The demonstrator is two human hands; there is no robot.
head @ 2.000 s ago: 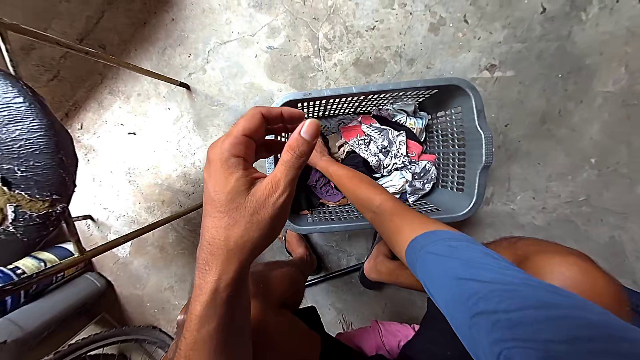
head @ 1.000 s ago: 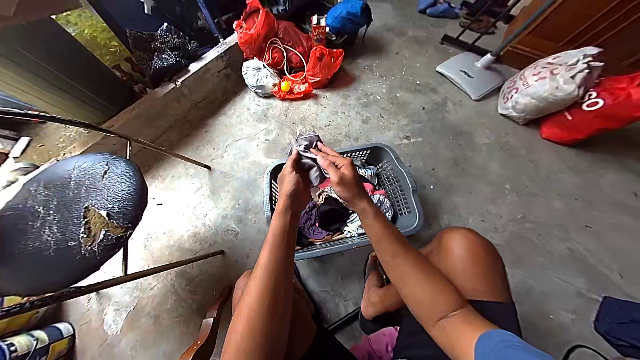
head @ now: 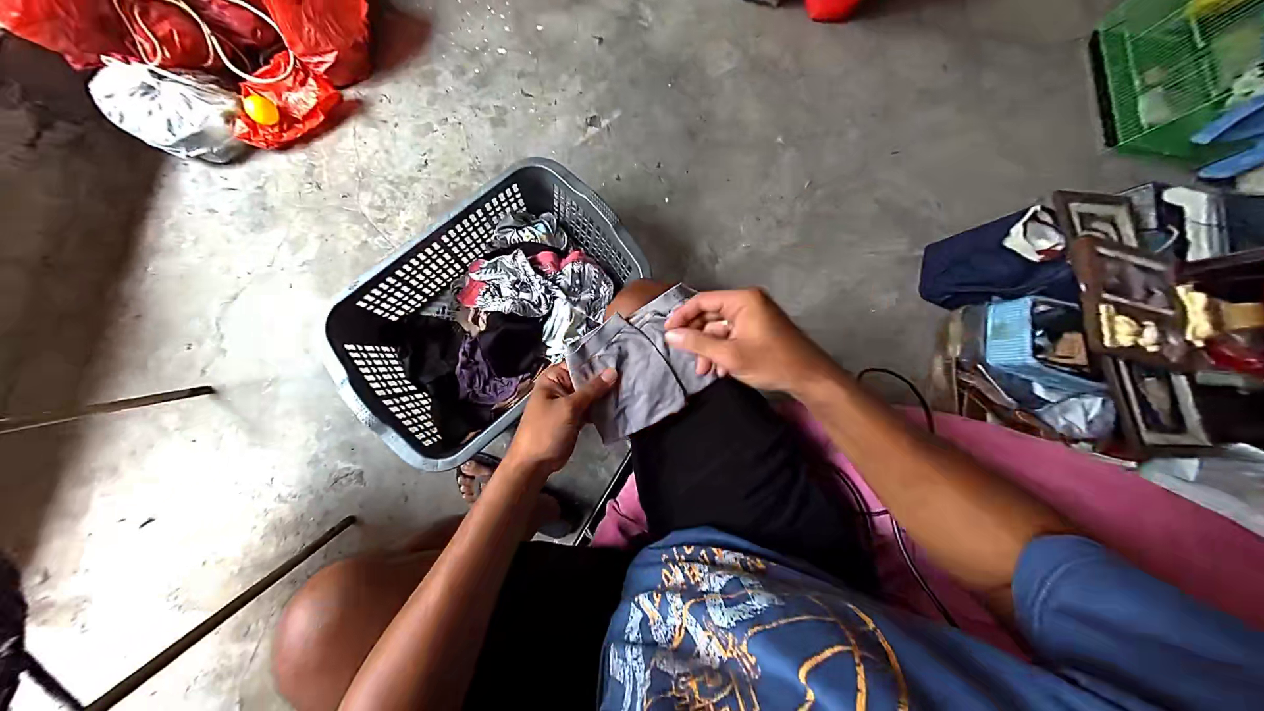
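A small grey cloth garment (head: 637, 370) lies spread over my knee, just right of the basket. My left hand (head: 555, 413) pinches its left edge between thumb and fingers. At its upper right side is my right hand (head: 739, 339), its thumb and fingertips bent close to the fabric; whether they grip it I cannot tell. The grey plastic laundry basket (head: 390, 439) stands on the floor in front of me. Crumpled clothes fill part of it, among them a purple cloth (head: 489, 370), black pieces and a black-and-white patterned garment with pink parts (head: 518, 283).
Red plastic bags (head: 326, 39) and a white bag (head: 168, 107) lie at the upper left. Metal chair legs (head: 222, 612) reach in from the left. On the right are a pink surface (head: 1047, 474), a black cable (head: 908, 553), picture frames (head: 1136, 296) and a green wire cage (head: 1165, 89).
Two seconds ago my right hand reached into the basket. One second ago both hands held the grey cloth above it; now the cloth lies on my knee. The view has swung right.
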